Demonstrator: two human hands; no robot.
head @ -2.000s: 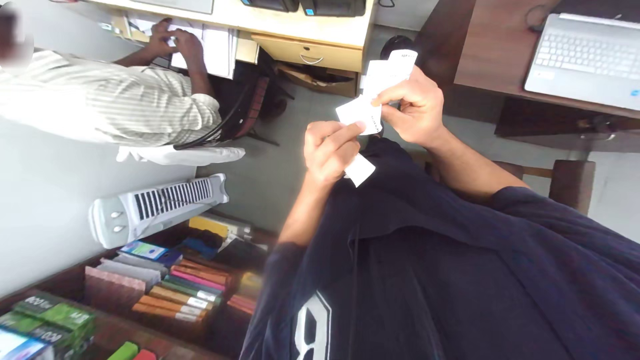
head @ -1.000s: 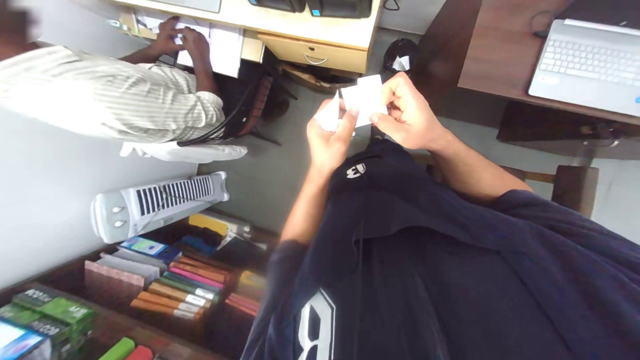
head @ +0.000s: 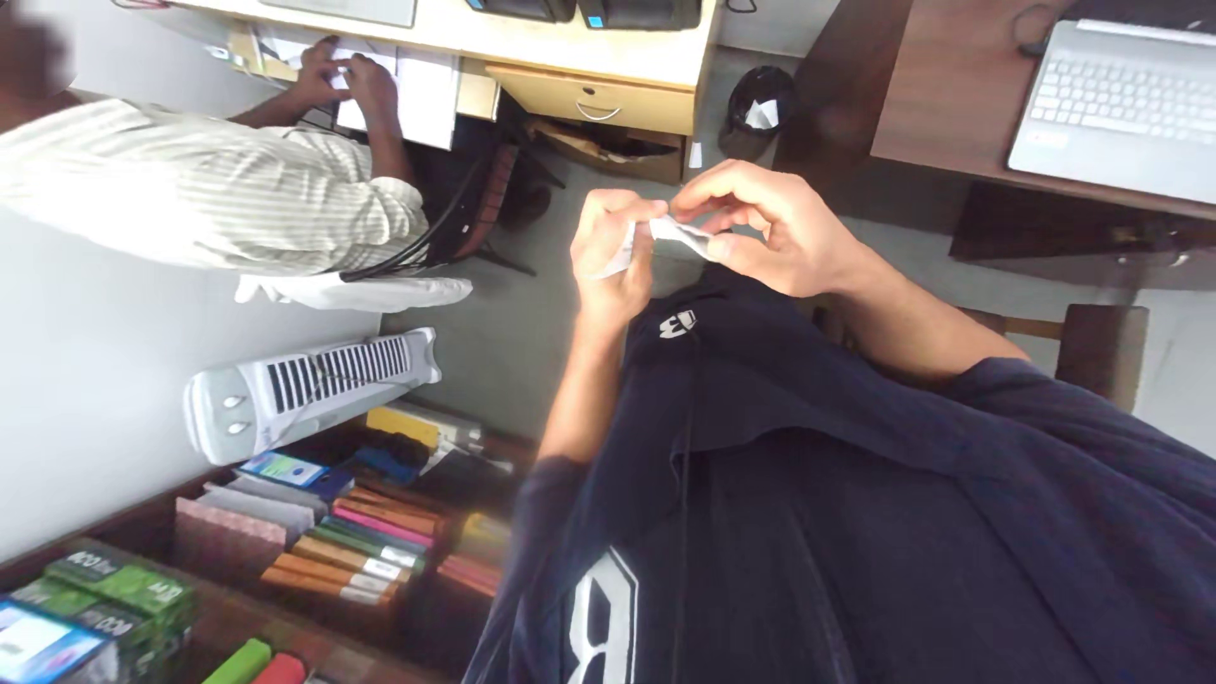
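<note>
My left hand (head: 613, 249) pinches a small piece of white paper (head: 622, 255) between thumb and fingers, in front of my dark shirt. Close on its right, my right hand (head: 774, 226) touches the far end of the folded paper strip (head: 682, 234) with its thumb, its fingers curled above. The paper looks creased and seen nearly edge-on; whether it is one piece or more cannot be told. Beyond my hands, a black waste bin (head: 760, 100) on the floor holds white paper scraps (head: 762, 114).
A person in a striped shirt (head: 237, 190) sits at a pale wooden desk (head: 608, 43) at upper left. A laptop (head: 1121, 104) rests on a brown desk (head: 950, 85) at right. An air cooler (head: 313, 389) stands near shelved folders (head: 351, 541). A wooden chair (head: 1102, 351) is at right.
The white paper was spread flat between my hands and is now folded narrower. White scraps show in the bin one second ago and now.
</note>
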